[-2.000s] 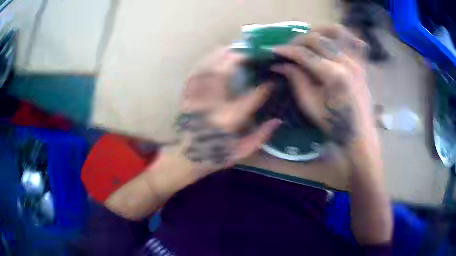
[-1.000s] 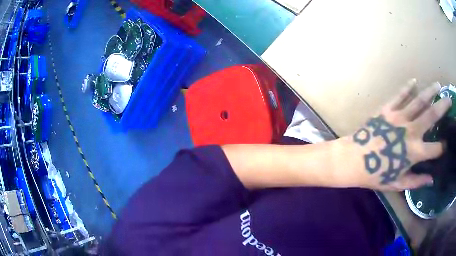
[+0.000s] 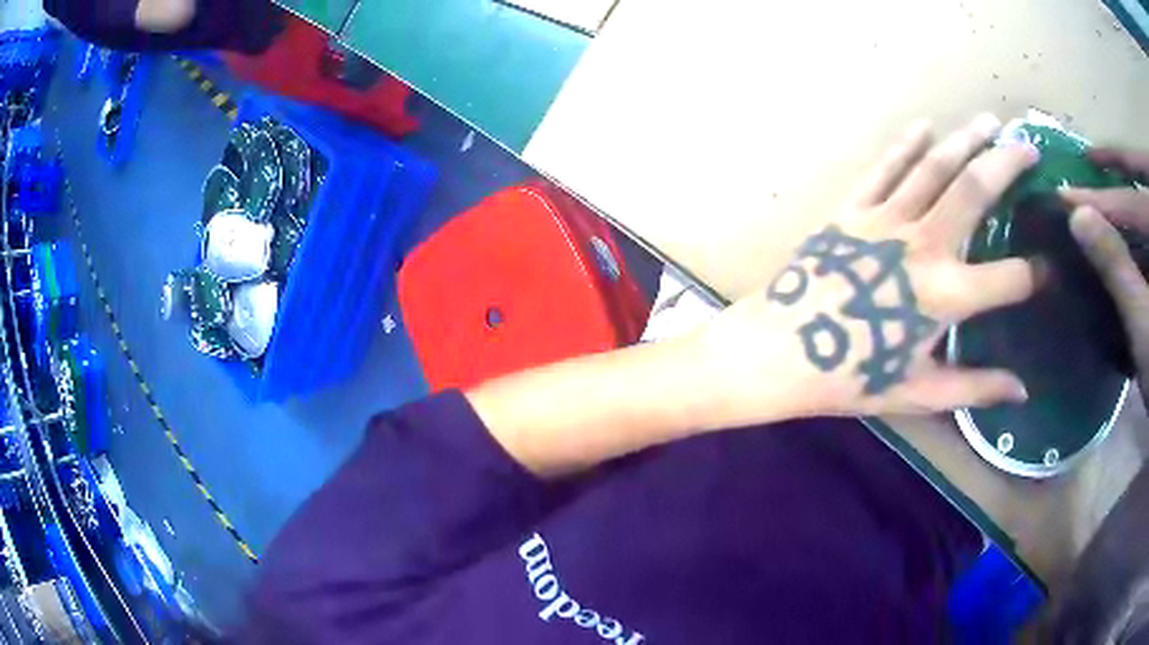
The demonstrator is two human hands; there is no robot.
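Note:
The green shell [image 3: 1040,139] with its white rim lies on the cardboard at the right, its rounded end with two small pale rings towards me. A black liner [image 3: 1046,315] lies inside it. My left hand [image 3: 901,290], bare with a dark pattern on its back, is spread over the shell's left side, its thumb and a finger on the liner. My right hand [image 3: 1119,233] is cut off by the right edge of the picture; its fingers reach onto the liner and the shell's far part.
A red stool [image 3: 504,296] stands left of the bench. Beyond it a blue floor crate [image 3: 353,239] holds several green-black shells with pale faces. Another person's sleeve and hand [image 3: 164,15] show at the top left. Racks with blue boxes line the far left.
The view has swung left since the first frame, then slightly back right, so more of the shell and my right hand's fingers show. Another person's arm has appeared at the top left.

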